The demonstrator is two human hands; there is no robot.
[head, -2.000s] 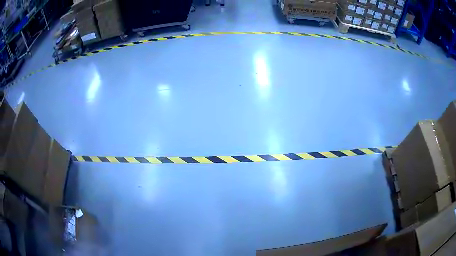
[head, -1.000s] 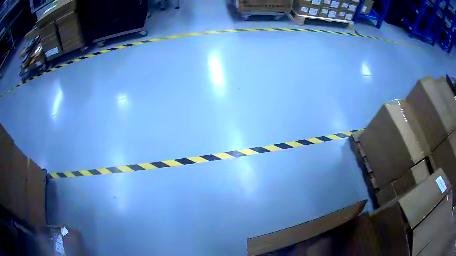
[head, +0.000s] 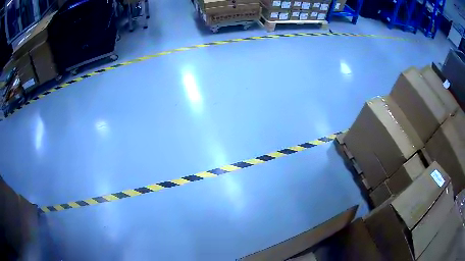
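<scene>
Neither my left hand nor my right hand is in the picture. Nearest in front of me, an open carton flap [head: 306, 234] slants up from the bottom edge. Beside it at the lower right is a brown carton [head: 420, 204] with a small white label [head: 437, 177]. What the open carton holds is too dark to tell.
Taped cartons [head: 380, 135] stand stacked on a pallet [head: 352, 160] at the right. Yellow-black floor tape [head: 191, 179] crosses the grey-blue floor. Behind are labelled cartons [head: 295, 12] on a pallet, blue racks [head: 346, 12] and a dark cart [head: 84, 38]. A dark carton edge shows at lower left.
The view has turned to the right. The stacked cartons at the right have come further into the picture, and the left cartons have mostly slid out. The floor tape now slants more.
</scene>
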